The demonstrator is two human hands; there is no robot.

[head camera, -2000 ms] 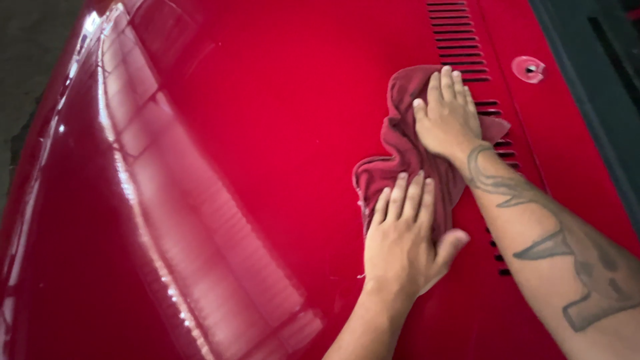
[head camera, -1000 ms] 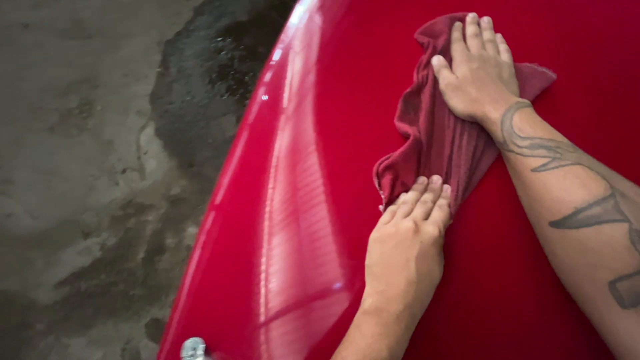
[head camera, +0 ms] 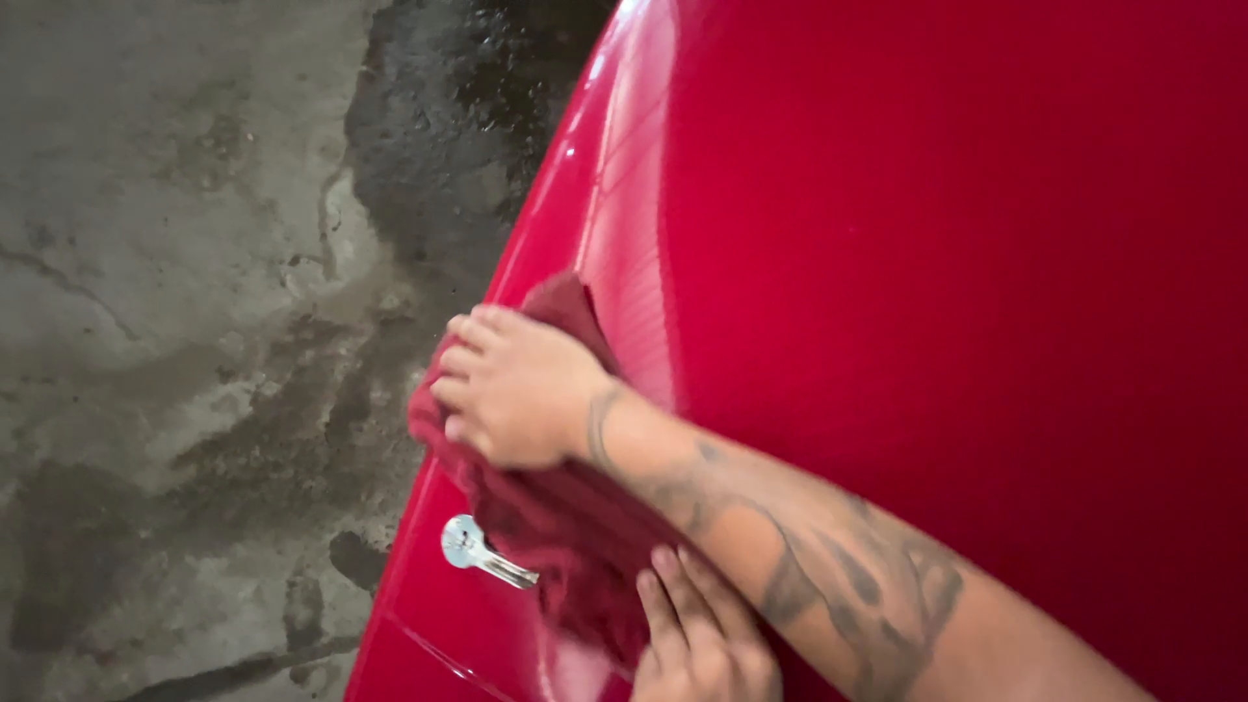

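A dark red cloth (head camera: 585, 531) lies bunched over the edge of a glossy red car body panel (head camera: 877, 292). My right hand (head camera: 526, 385), at the end of the tattooed forearm, presses on the upper part of the cloth at the panel's left edge, its fingers curled over it. Lower down, the fingertips of my left hand (head camera: 702, 634) rest on the cloth's lower right part, fingers nearly straight; the rest of that hand is cut off by the bottom of the view.
A chrome handle with a round lock (head camera: 463, 541) sits on the panel just left of the cloth. Beyond the panel's edge, a stained concrete floor (head camera: 195, 244) shows a dark wet patch (head camera: 439, 127). A panel seam runs below the handle.
My right hand and the cloth have moved left to the panel's edge, beside the chrome handle. The view has shifted, with the vent slots of the oldest frame now out of sight.
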